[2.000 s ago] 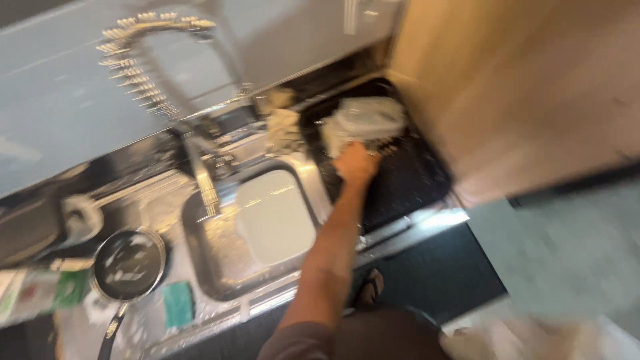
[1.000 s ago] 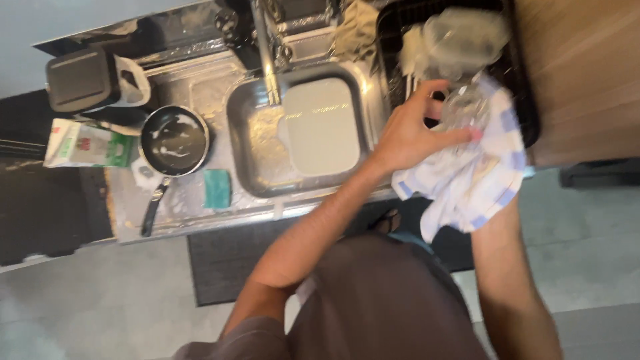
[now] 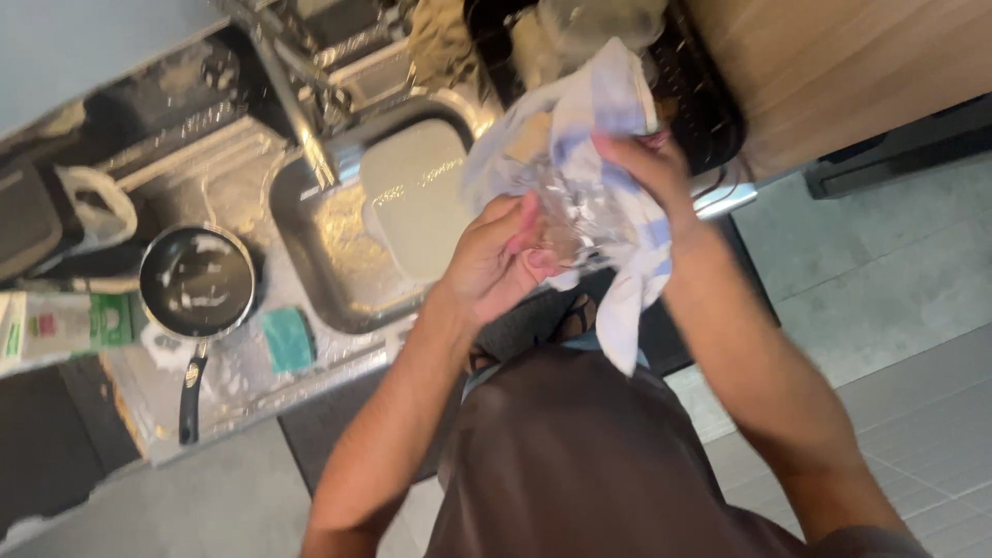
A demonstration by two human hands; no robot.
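Note:
My left hand (image 3: 504, 252) grips the near side of a clear glass or plastic vessel (image 3: 577, 209), its exact kind blurred. A white dish towel with blue checks (image 3: 612, 93) wraps the vessel's far side, and one end of it hangs down. My right hand (image 3: 647, 167) holds the towel against the vessel from the right. Both hands are above the counter's front edge, between the sink and a black tray (image 3: 709, 116). In that tray lies a translucent plastic container (image 3: 604, 27), partly behind the towel.
The steel sink (image 3: 310, 271) holds a pale rectangular board or lid (image 3: 415, 194) under the faucet (image 3: 298, 116). A small black frying pan (image 3: 198, 283), a teal sponge (image 3: 287, 339) and a carton (image 3: 62, 325) stand left of it. A crumpled cloth (image 3: 446, 46) lies behind the sink.
Two seconds ago one hand reached into the black tray. A second ago both hands held the vessel and towel over the tray; now they are nearer my body, with the towel spread around the vessel.

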